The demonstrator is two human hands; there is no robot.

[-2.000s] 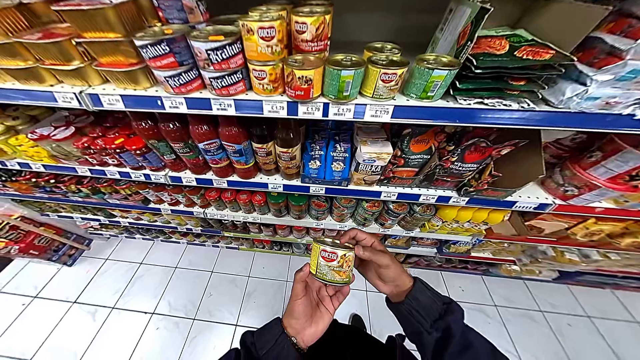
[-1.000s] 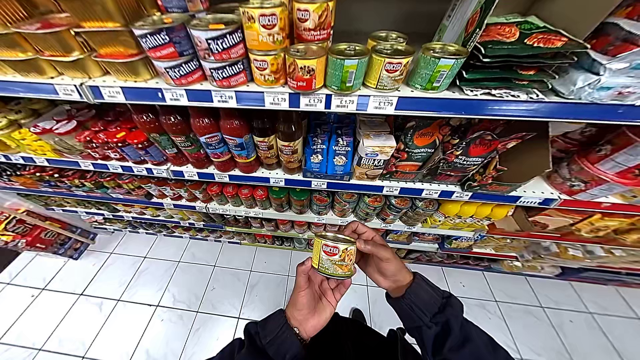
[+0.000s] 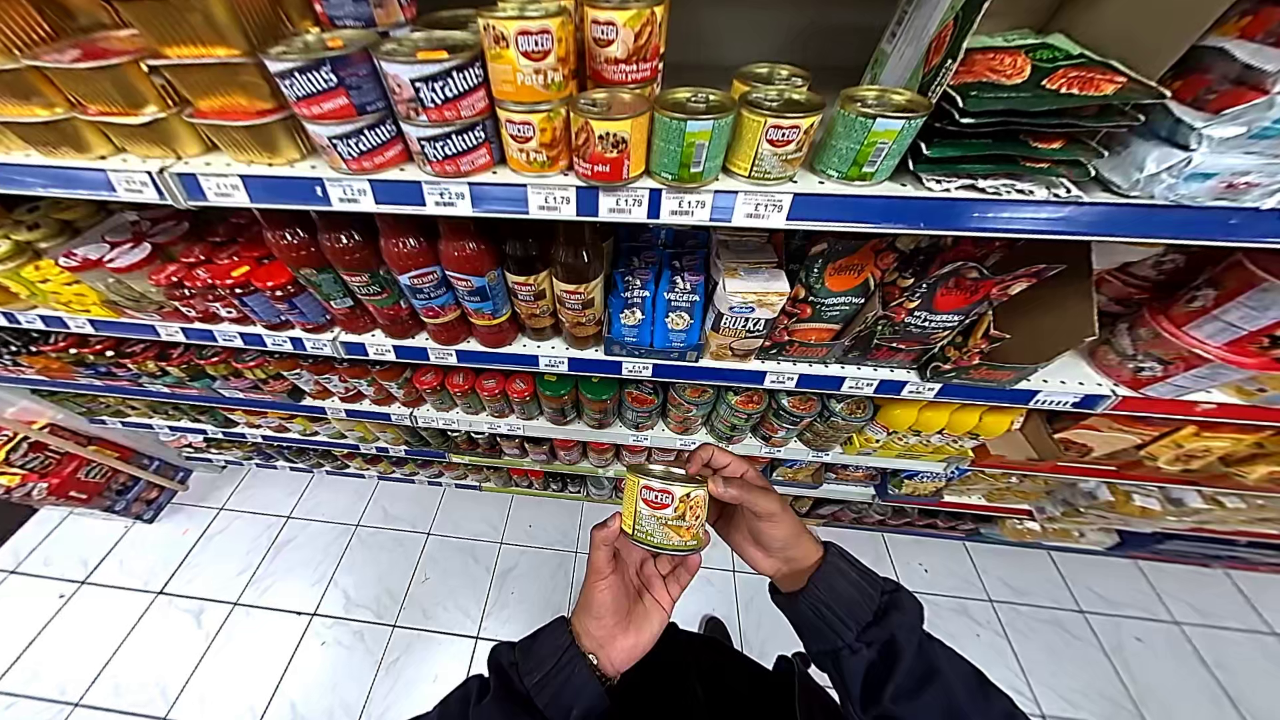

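A small yellow and green Bucegi pâté can (image 3: 664, 508) is held upright between both hands, its label facing me. My left hand (image 3: 630, 590) cups it from below and the left, thumb up along its side. My right hand (image 3: 748, 505) holds the can's right side with the fingers near its rim. On the top shelf stand similar cans: a yellow Bucegi can (image 3: 774, 137), a green can (image 3: 692, 138) beside it, and stacked orange-yellow Bucegi cans (image 3: 527, 55).
A shelf edge with price tags (image 3: 560, 200) runs across above my hands. Lower shelves hold sauce bottles (image 3: 410, 275), blue packets (image 3: 655, 300) and rows of jars (image 3: 560, 398). A box of red packs (image 3: 75, 470) stands at the left on the tiled floor (image 3: 300, 580).
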